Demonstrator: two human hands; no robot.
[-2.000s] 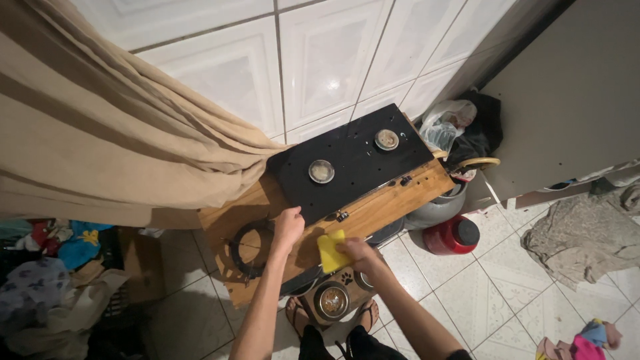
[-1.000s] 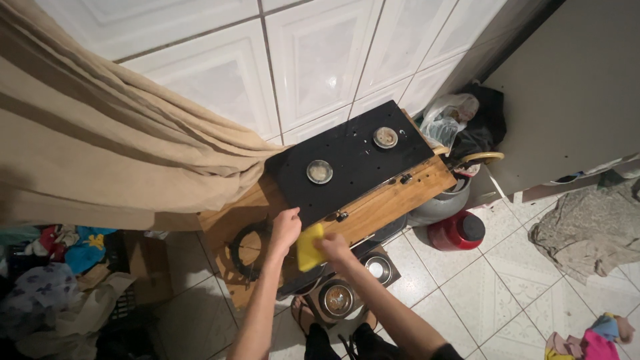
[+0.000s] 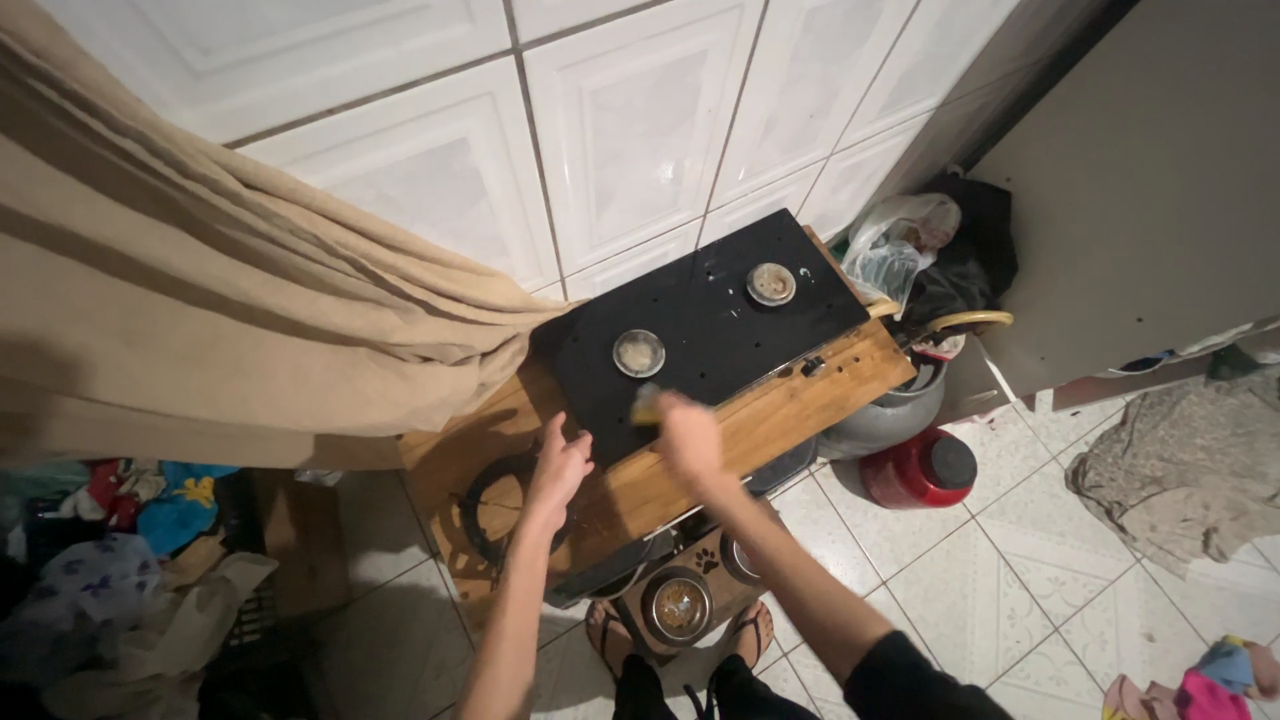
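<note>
My right hand [image 3: 688, 440] grips a yellow sponge [image 3: 646, 408], blurred, over the front edge of a black two-burner cooktop [image 3: 710, 330]. Just behind the sponge is the nearer burner [image 3: 638, 353]; the other burner [image 3: 771, 285] lies farther right. My left hand [image 3: 562, 462] is at the cooktop's left front corner with its fingers apart, and I see nothing in it. Beside that hand, a round black pan support [image 3: 480, 515] rests on the wooden tabletop [image 3: 440, 450]. A control knob [image 3: 813, 366] shows on the cooktop's front side.
A beige curtain [image 3: 300, 340] hangs at the left against the table. Below stand pet bowls in a wooden holder [image 3: 640, 610], near my feet. A red container [image 3: 905, 470] and a grey pot [image 3: 880, 420] stand right of the table. Clothes [image 3: 180, 520] lie at the lower left.
My right hand has moved with the yellow sponge from in front of the table up onto the cooktop. The fingers of my left hand have spread at the cooktop's corner.
</note>
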